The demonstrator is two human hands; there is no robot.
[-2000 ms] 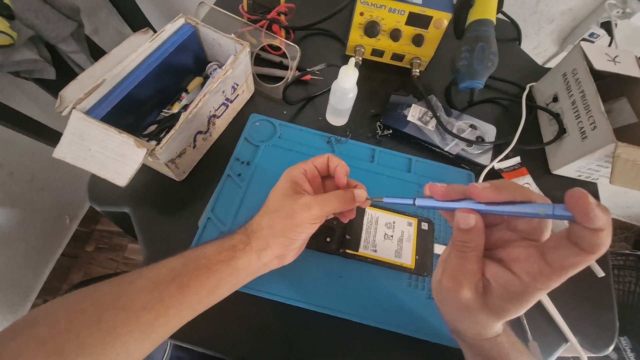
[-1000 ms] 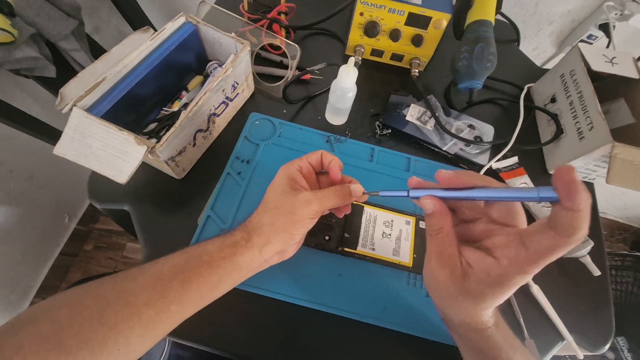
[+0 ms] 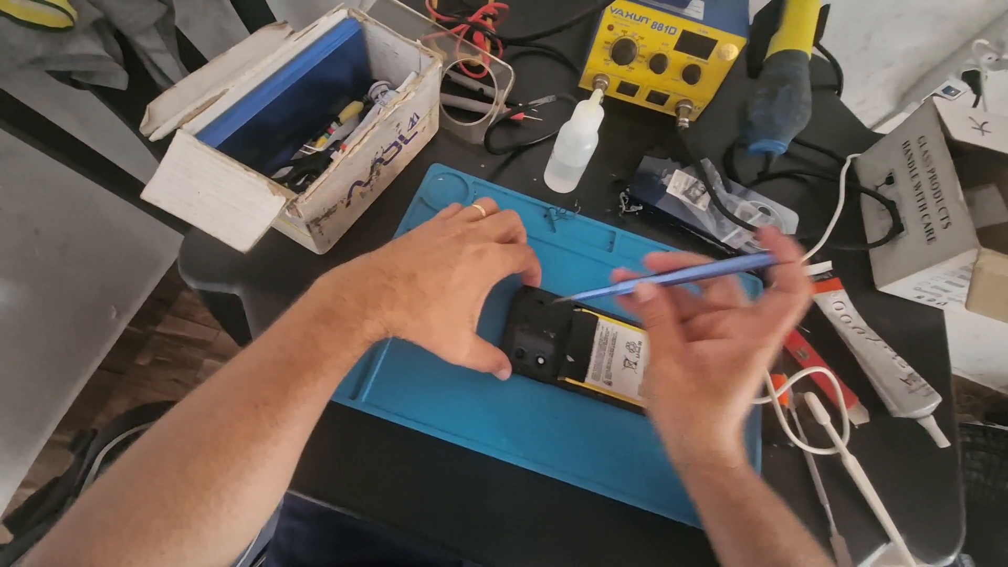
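Observation:
An opened smartphone [image 3: 543, 339] lies on a blue silicone repair mat [image 3: 472, 425], its battery [image 3: 618, 358] exposed. My left hand [image 3: 449, 283] rests around the phone's left end, fingers spread, thumb at its lower left corner; whether it grips the phone is hard to tell. In my right hand [image 3: 709, 339] is a slim blue screwdriver [image 3: 677, 276], its tip at the upper part of the phone's black cover. The right hand hides the phone's right end. Small dark screws or bits [image 3: 561, 216] lie in the mat's upper tray.
A worn cardboard box [image 3: 378, 157] of tools stands back left. Behind the mat are a clear plastic bottle [image 3: 573, 150], a yellow soldering station [image 3: 665, 55] and a plastic packet [image 3: 709, 201]. A glue tube [image 3: 874, 346], a white cable [image 3: 835, 449] and another box [image 3: 906, 205] are at right.
My left hand has come down from the screwdriver's tip to the phone's left end. The screwdriver has tilted, and its tip has moved down to the phone.

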